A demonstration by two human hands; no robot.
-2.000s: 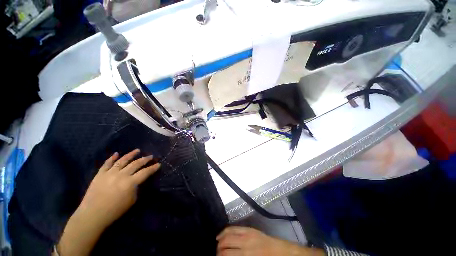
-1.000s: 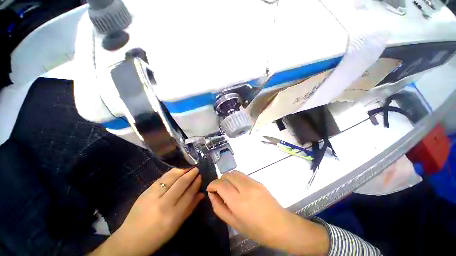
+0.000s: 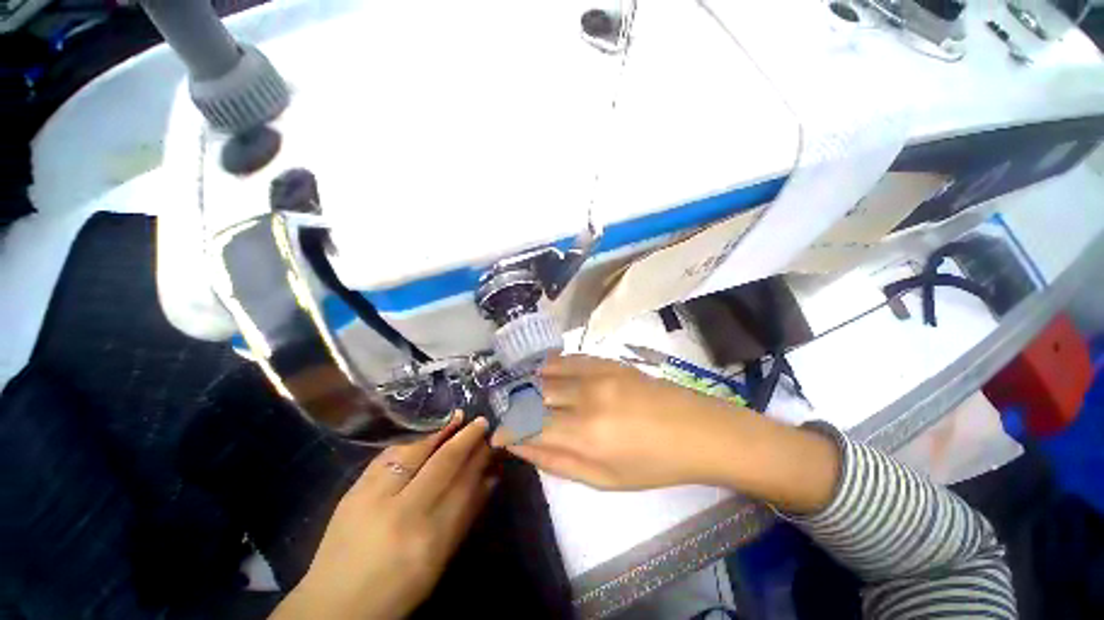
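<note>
The black garment piece (image 3: pixel 157 400) is spread to the left of the needle and runs under the presser foot area (image 3: pixel 442 394). My left hand (image 3: pixel 400 515) lies flat on the cloth, fingertips at the foot; it grips nothing that I can see. My right hand (image 3: pixel 617 424) is at the grey block (image 3: pixel 523 412) beside the foot, with thumb and fingers around its right side. Whether it pinches the block, cloth or thread is hidden. The sewing machine (image 3: pixel 448 133) stands over both hands.
Snips (image 3: pixel 690 369) lie behind my right wrist. A dark square piece (image 3: pixel 757 321) and black strips (image 3: pixel 938 285) lie on the bed under the arm. A beige card (image 3: pixel 678 273) and white band (image 3: pixel 835 182) hang on the arm. The table edge (image 3: pixel 678 551) runs diagonally; a red bin (image 3: pixel 1041 375) is right.
My right hand has moved up and away from the cloth's edge to the grey block, its striped sleeve further in view. My left hand stays at the foot. The view has shifted slightly.
</note>
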